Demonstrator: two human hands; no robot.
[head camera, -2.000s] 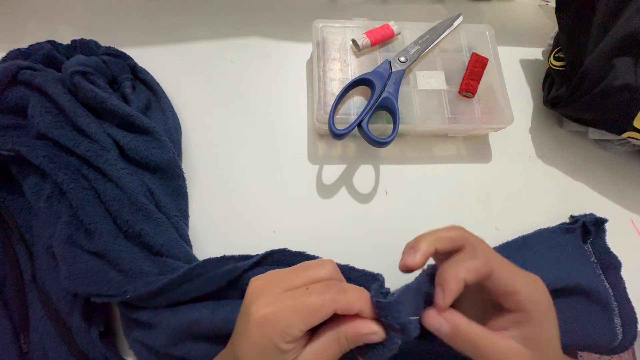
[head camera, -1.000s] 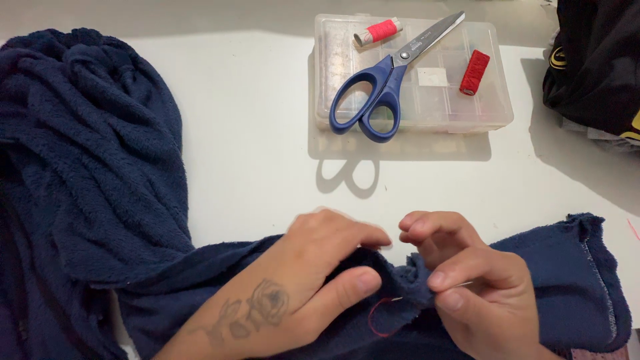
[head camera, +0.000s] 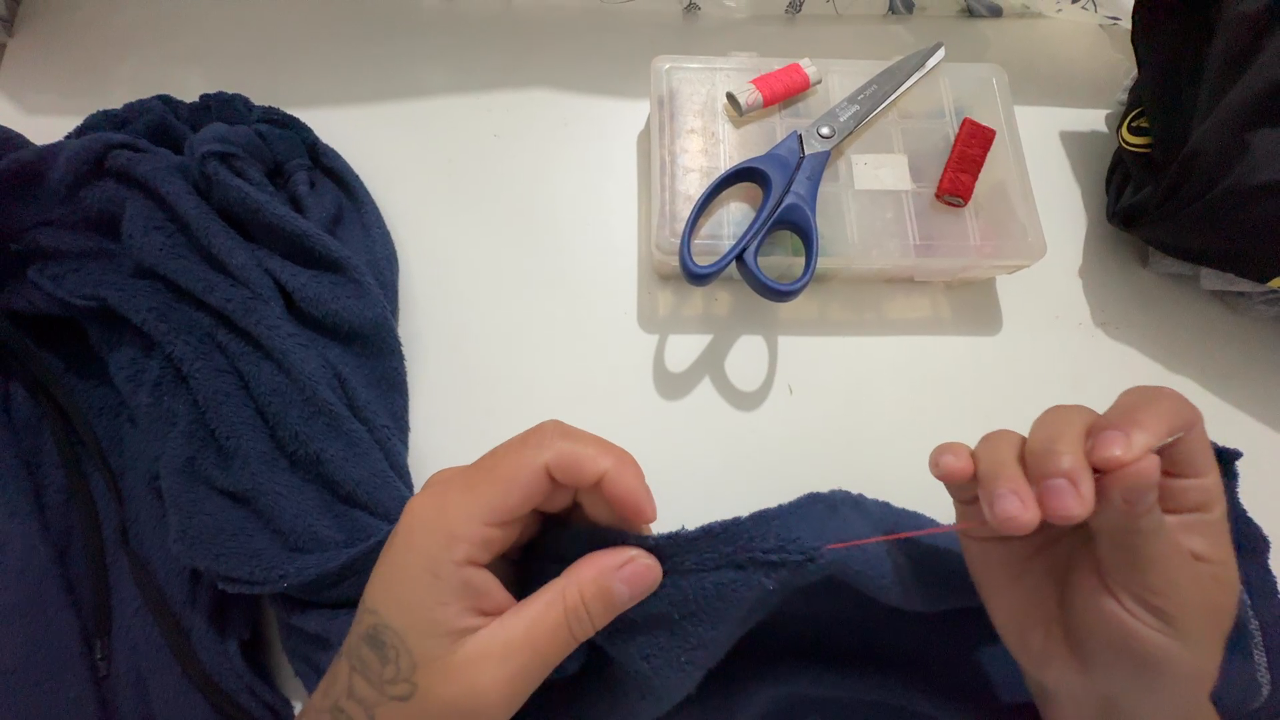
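My left hand (head camera: 540, 560) grips the edge of a navy blue fleece garment (head camera: 740, 600) between thumb and fingers. To its right, my right hand (head camera: 1100, 540) is raised over the cloth and pinches a sewing needle (head camera: 1168, 440) between thumb and forefinger; only part of the needle shows. A red thread (head camera: 895, 537) runs taut from the fabric edge to the right hand's fingers. The bulk of the same navy fleece (head camera: 230, 300) lies heaped at the left, with a dark zip or band along it.
A clear plastic compartment box (head camera: 870, 265) stands at the back. On its lid lie blue-handled scissors (head camera: 790, 200), a pinkish-red thread spool (head camera: 780, 88) and a dark red thread spool (head camera: 966, 163). Black cloth (head camera: 1210, 150) with yellow marks is at the right edge; patterned fabric (head camera: 880, 8) borders the back.
My right hand has moved right, away from the fabric edge, and the red thread, looped at the cloth a second ago, is now stretched straight. My left hand has closed on the edge.
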